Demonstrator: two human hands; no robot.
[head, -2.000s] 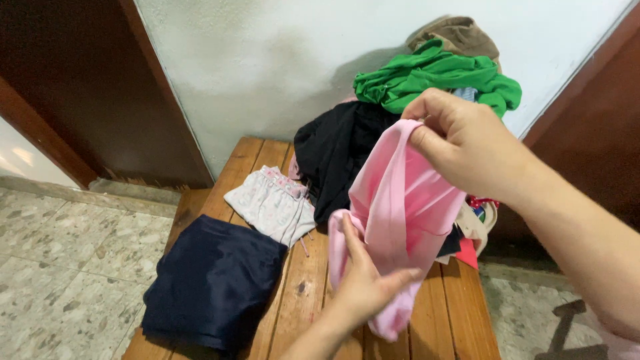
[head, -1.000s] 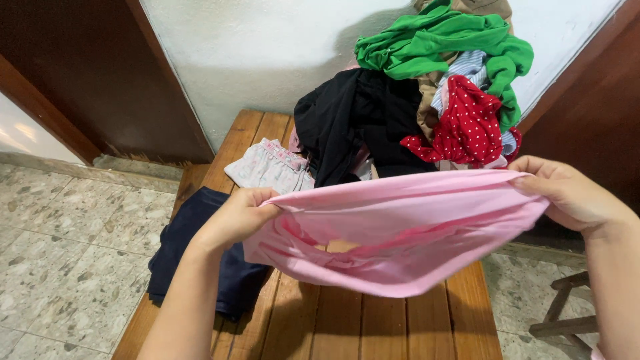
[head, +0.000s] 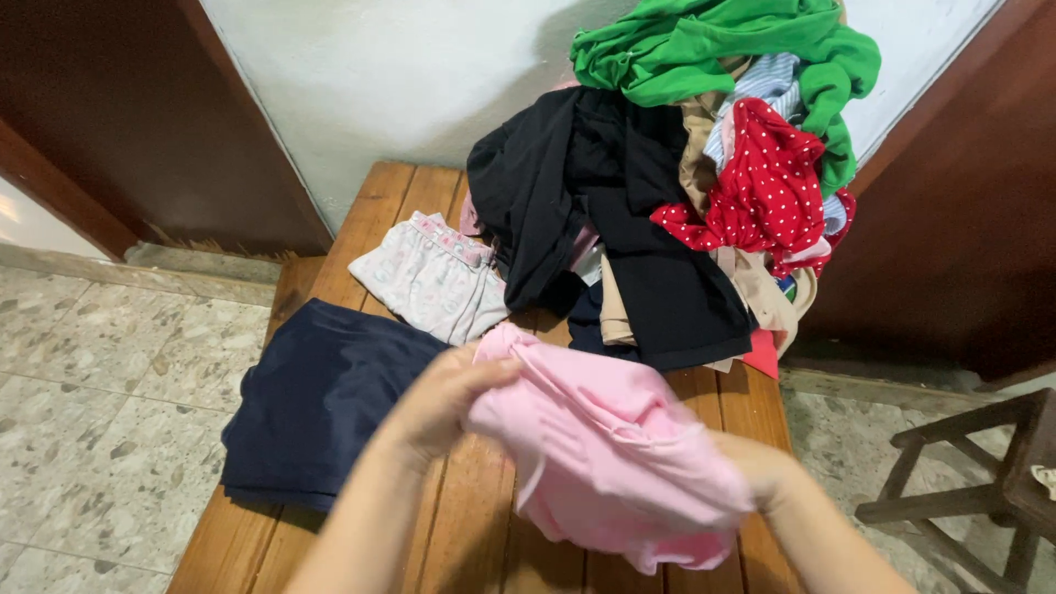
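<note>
A pink cloth garment (head: 602, 437) hangs bunched between my two hands, over the front of a slatted wooden bench. My left hand (head: 450, 396) grips its upper left corner, thumb on top. At the garment's right side is my right hand (head: 747, 466), its fingers hidden behind the cloth. Left of the pink garment lies a folded navy cloth (head: 330, 396). Behind that sits a folded white garment (head: 437, 280) with a pink patterned waistband.
On the wooden bench (head: 470, 511), a heap holds a black garment (head: 561, 181), a green one (head: 709, 49) and a red polka-dot one (head: 771, 181), against a white wall (head: 412, 74). A dark wooden stool (head: 973, 487) stands on the floor at right.
The pink garment was stretched wide between my hands a second ago; now it is bunched, lower, with my hands closer together. Two seconds ago my right hand held it up near the heap.
</note>
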